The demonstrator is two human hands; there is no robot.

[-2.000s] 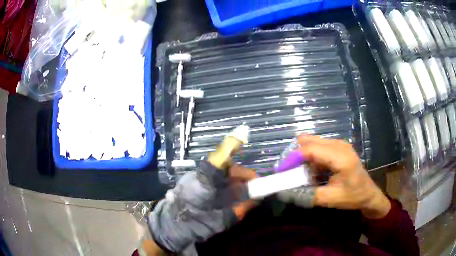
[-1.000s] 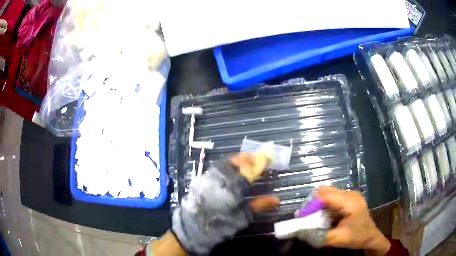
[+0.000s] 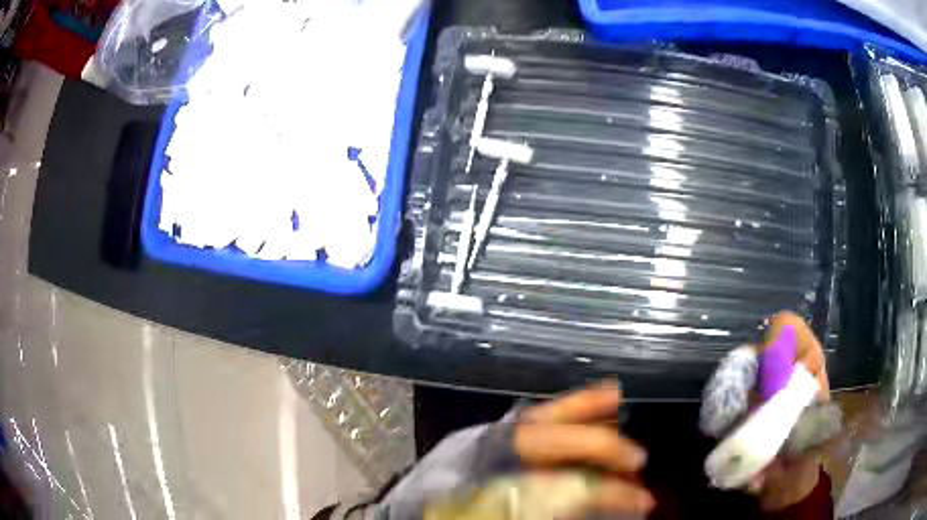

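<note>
A white body (image 3: 762, 432) is held at a slant in my right hand (image 3: 788, 401), at the lower right. That hand wears a purple finger cot and speckled grey finger wraps. My left hand (image 3: 549, 457), in a grey fingerless glove, is blurred at the bottom edge, left of the white body and apart from it; I see nothing in it. The ribbed clear tray (image 3: 610, 193) lies in front. Three stemmed white parts lie at its left side: one at the top (image 3: 489, 67), one in the middle (image 3: 504, 151), one at the bottom (image 3: 454, 302).
A blue bin (image 3: 274, 279) heaped with small flat white pieces (image 3: 285, 142) is left of the tray. A clear bag (image 3: 152, 51) lies behind it. Another blue bin (image 3: 712, 22) is at the back. A pocketed tray of white units (image 3: 912, 117) is cut off at the right. An empty clear tray (image 3: 351, 411) lies below.
My view has shifted. My left hand has left the ribbed tray for the near side, and the clear flat piece by its fingers no longer shows. My right hand still holds the white body, now tilted more steeply.
</note>
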